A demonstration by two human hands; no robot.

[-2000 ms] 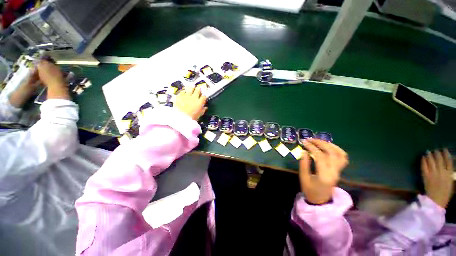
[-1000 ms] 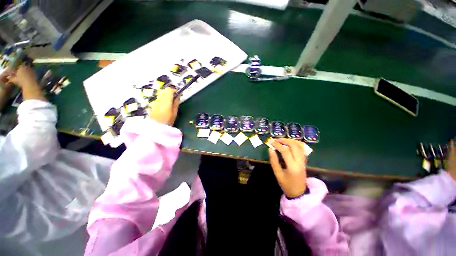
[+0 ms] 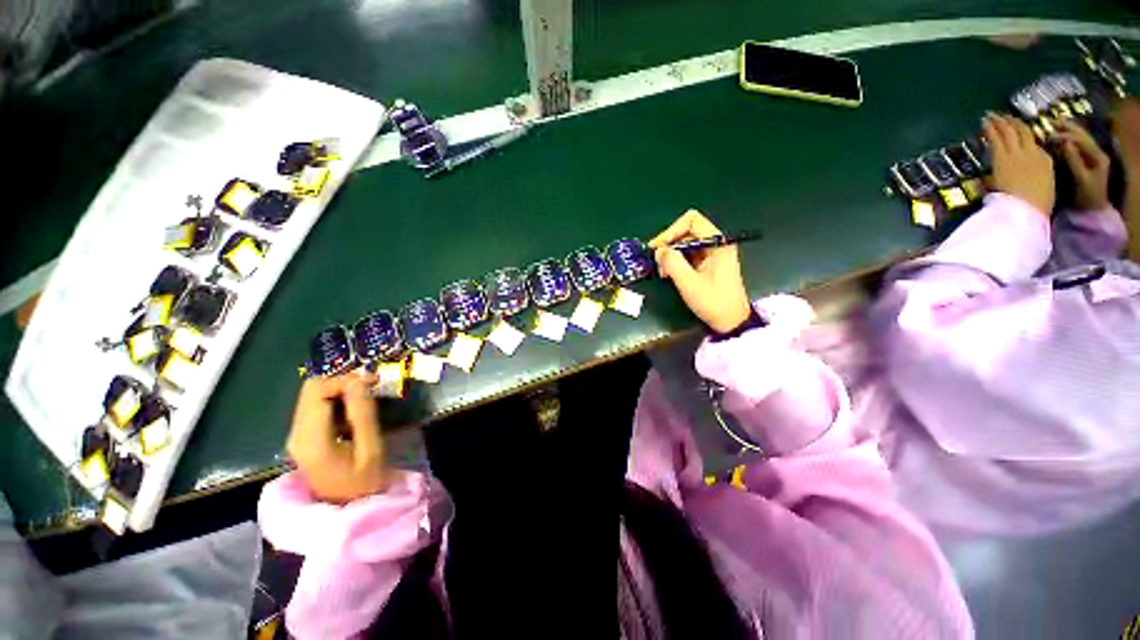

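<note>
Lit smartwatch screen modules (image 3: 508, 291) lie in a slanting row on the green bench, most with a white battery (image 3: 505, 336) showing on the near side. My left hand (image 3: 338, 438) is at the left end of the row, its fingertips at the leftmost module (image 3: 331, 349), whose battery is hidden. Whether it grips anything cannot be told. My right hand (image 3: 704, 281) is at the right end beside the last module (image 3: 629, 260). It holds a slim black pen-like tool (image 3: 725, 240) pointing right.
A white foam board (image 3: 269, 106) with dark modules and batteries is at left. A banded watch-like object (image 3: 419, 138) and thin tool (image 3: 481, 151) lie by the rail (image 3: 650, 83), near an upright post (image 3: 548, 50). A smartphone (image 3: 801, 73) lies beyond. Another person's hands (image 3: 1023, 163) are at right with more modules.
The view has turned right. My left hand has left the foam board for the row's left end. My right hand has moved from the batteries to the row's right end and now holds the black tool.
</note>
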